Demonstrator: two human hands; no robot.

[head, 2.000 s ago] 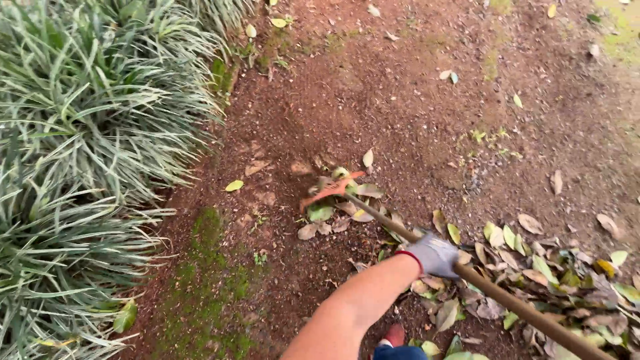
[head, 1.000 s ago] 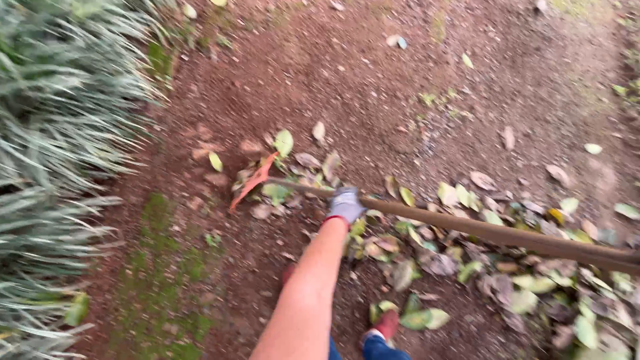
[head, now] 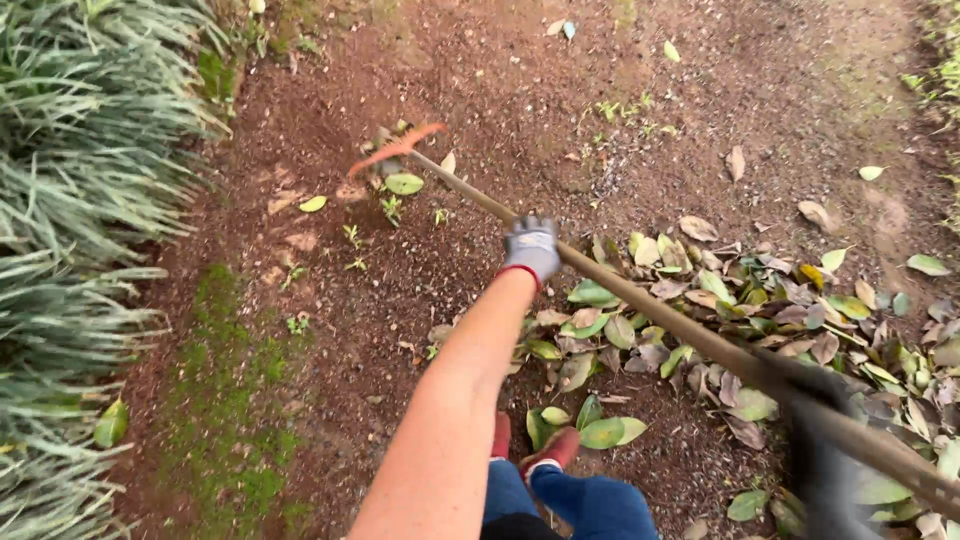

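Note:
My left hand [head: 532, 244], in a grey work glove with a red cuff, grips the wooden handle [head: 660, 315] of a rake near mid-view. At the lower right my right hand [head: 817, 420], in a dark glove and blurred, is closed around the same handle nearer its end. The handle slants from the lower right up to the orange rake head [head: 397, 150], which is blurred over the reddish soil at the upper left of centre. A few leaves lie at the head, among them a green leaf [head: 404, 184] just below it.
A heap of fallen leaves [head: 750, 307] spreads over the right side. Long-bladed grassy plants [head: 82, 187] border the left edge, beside a mossy patch [head: 225, 405]. My red shoes [head: 555, 448] stand on the soil at the bottom, close to several green leaves [head: 602, 433].
The rake head has moved up and away from my feet since one second ago, and the handle now slants more steeply. My right hand has come into view at the lower right.

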